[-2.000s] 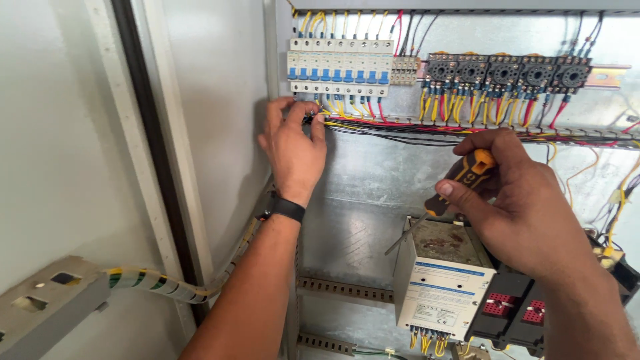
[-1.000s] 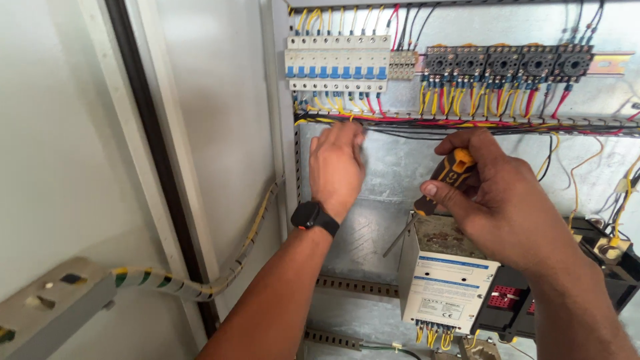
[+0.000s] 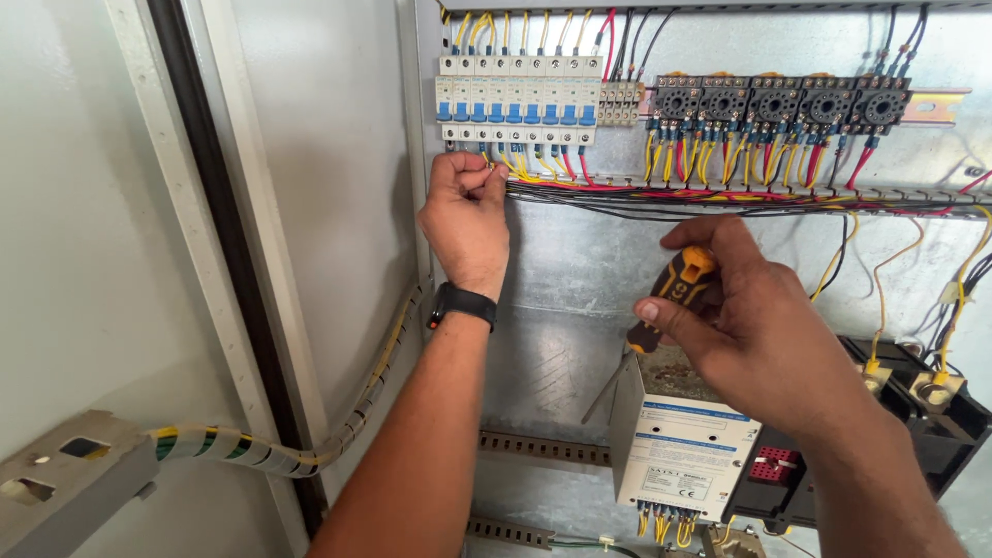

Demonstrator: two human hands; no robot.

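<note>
My left hand (image 3: 469, 217), with a black watch band on the wrist, pinches a thin yellow wire (image 3: 490, 163) just below the row of circuit breakers (image 3: 518, 112) with blue levers. Black, red and yellow wires (image 3: 604, 194) run right from beside its fingertips along the wiring duct. In my right hand (image 3: 744, 325) is a screwdriver (image 3: 673, 298) with a dark and orange handle; its shaft slants down and left past the top of a white electrical module (image 3: 682, 449), and its tip touches no screw. To the right of the breakers are small terminal blocks (image 3: 621, 102).
Round relay sockets (image 3: 775, 105) line the rail at upper right. Black contactor-like units (image 3: 806, 473) stand beside the white module. Slotted ducts (image 3: 542, 448) cross the lower back panel. At left, a spiral-wrapped cable bundle (image 3: 256, 453) spans from the door duct (image 3: 85, 480) to the cabinet.
My left hand has moved up and left from below the duct to the wires under the breakers. The right hand still holds the screwdriver in about the same place.
</note>
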